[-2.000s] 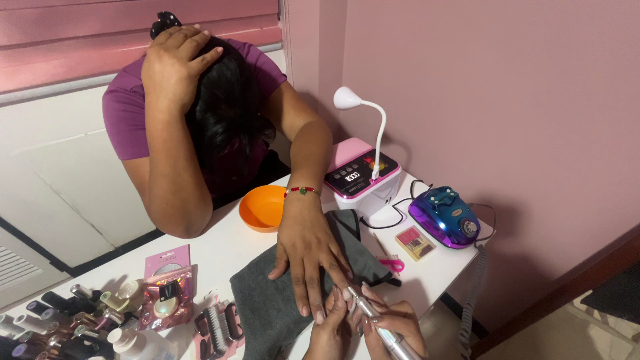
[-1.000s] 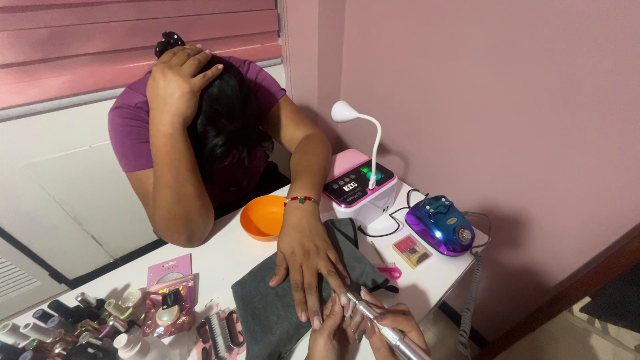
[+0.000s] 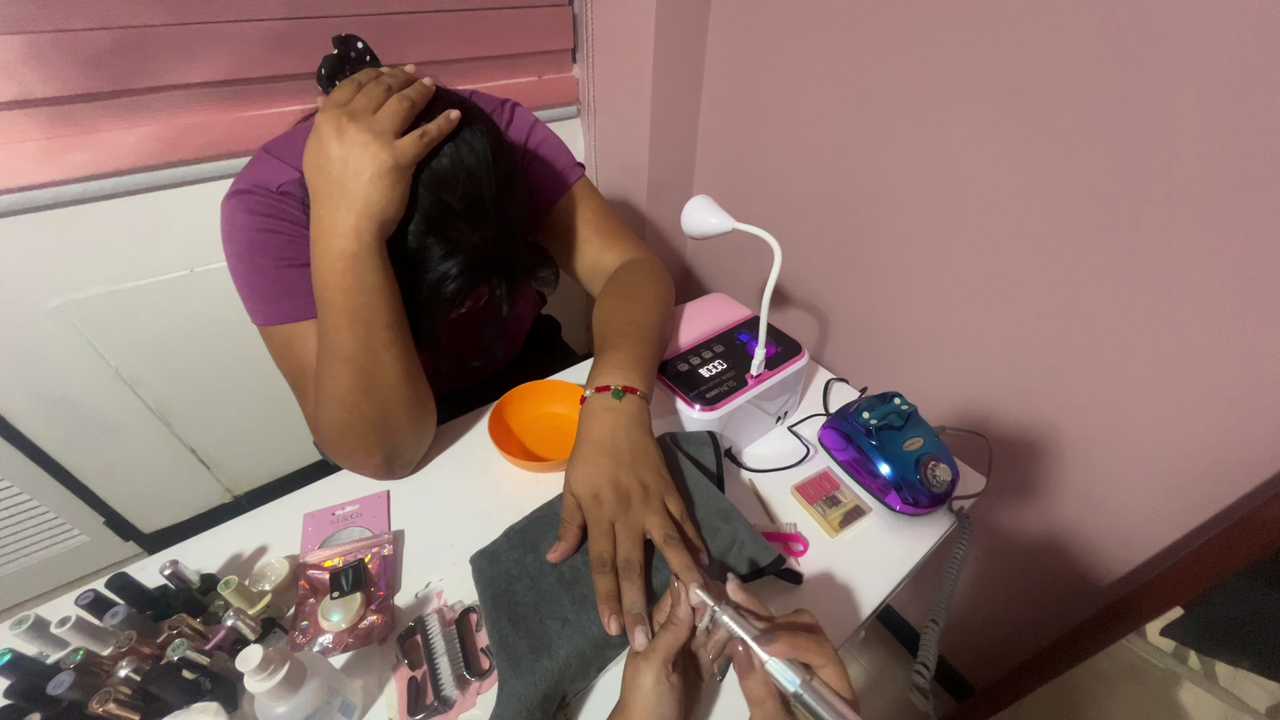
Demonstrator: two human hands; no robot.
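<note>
My right hand holds a silver electric nail drill handpiece, its tip at a fingernail of the other person's outstretched hand. Close beside it, my left hand grips that person's finger near the tip. The person's hand lies palm down on a dark grey towel, with a red beaded bracelet at the wrist. To the right stands the blue and purple drill unit with its coiled cord. A box of drill bits and a pink-handled brush lie near the towel.
The person in a purple shirt leans over the white table, head down. An orange bowl and a nail lamp with a gooseneck light stand by the forearm. Nail polish bottles, a pump bottle and packaged brushes fill the near left.
</note>
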